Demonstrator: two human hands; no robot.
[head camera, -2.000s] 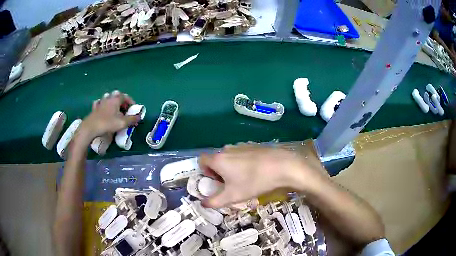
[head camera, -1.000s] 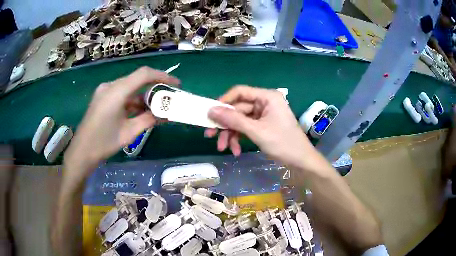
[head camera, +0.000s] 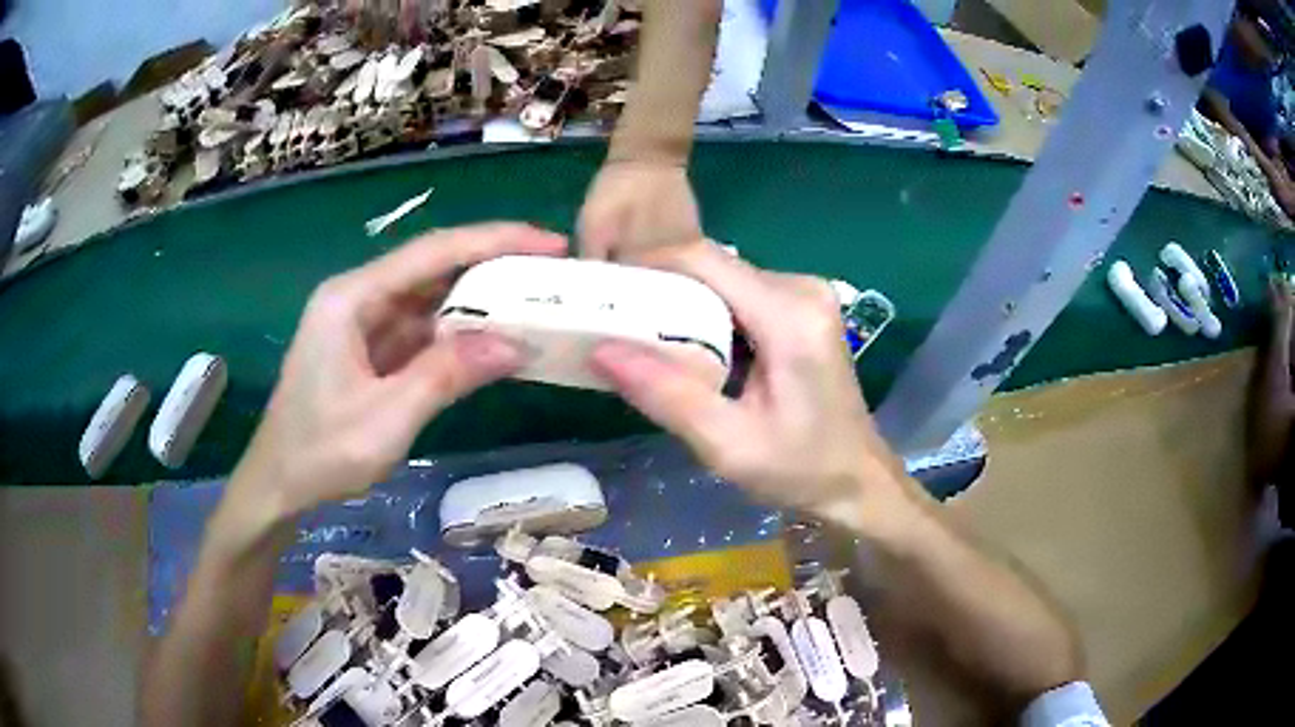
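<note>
A white device housing (head camera: 589, 315) is held level above the belt's near edge, with a dark seam showing near both ends. My left hand (head camera: 376, 355) grips its left end, thumb on the near side. My right hand (head camera: 753, 369) grips its right end, thumb on the near side. A parked white housing (head camera: 521, 501) lies just above the heap of beige-white panels (head camera: 568, 625). Two closed white housings (head camera: 188, 411) lie on the belt at the left.
Another person's hand (head camera: 639, 213) reaches across the green belt (head camera: 284, 256) behind the held housing. A pale metal post (head camera: 1023, 270) slants up at the right. An open shell (head camera: 864, 320) shows beside it; more white parts (head camera: 1136, 298) lie farther right. A blue tray (head camera: 902, 64) is across the belt.
The separate-looking white panel and shell in my hands now appear as one closed housing, turned with its seam side towards me. Another person's arm has come in from the far side.
</note>
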